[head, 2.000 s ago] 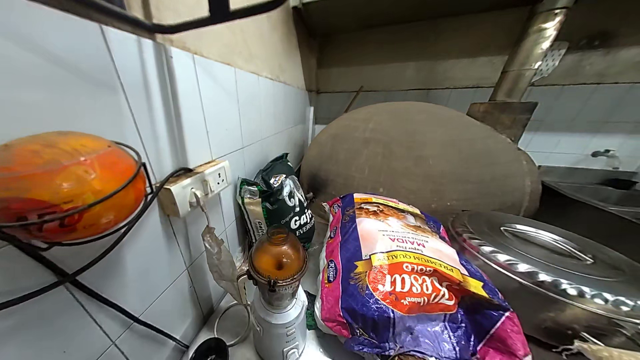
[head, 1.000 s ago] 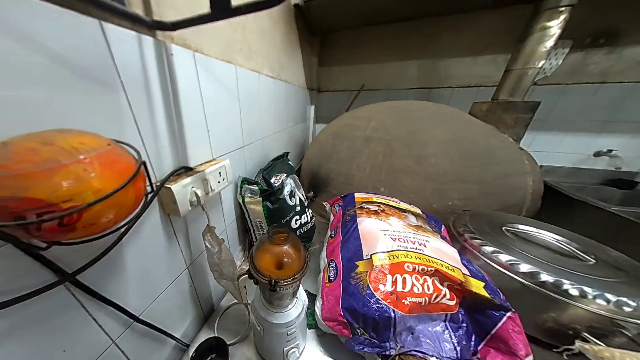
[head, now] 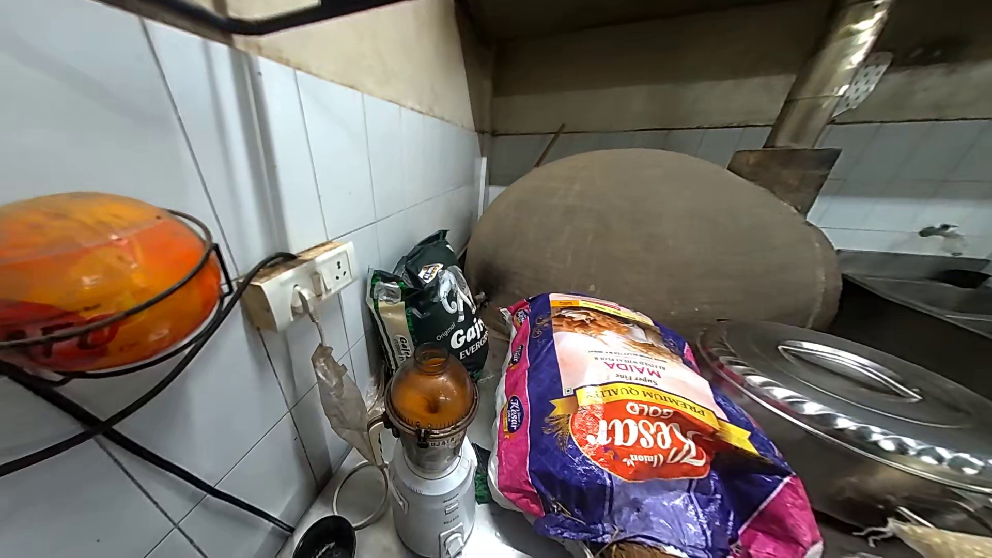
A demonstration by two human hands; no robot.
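Neither my left hand nor my right hand is in the picture. A mixer grinder with a white body (head: 434,496) stands at the lower middle, its amber-domed jar (head: 432,391) on top. Right of it lies a purple and pink plastic sack of maida flour (head: 643,434), its print upside down to me. A dark green printed packet (head: 434,302) leans by the tiled wall behind the grinder. To the right of the sack is a large steel pot with a shiny lid (head: 845,387). A plug sits in the wall socket board (head: 302,283).
A big round grey-brown dome-like object (head: 651,232) fills the back. A wire holder with an orange plastic-wrapped item (head: 101,279) juts from the left wall, black cables (head: 147,457) below. A small black bowl (head: 325,537) is at the bottom edge; a tap (head: 940,231) is far right.
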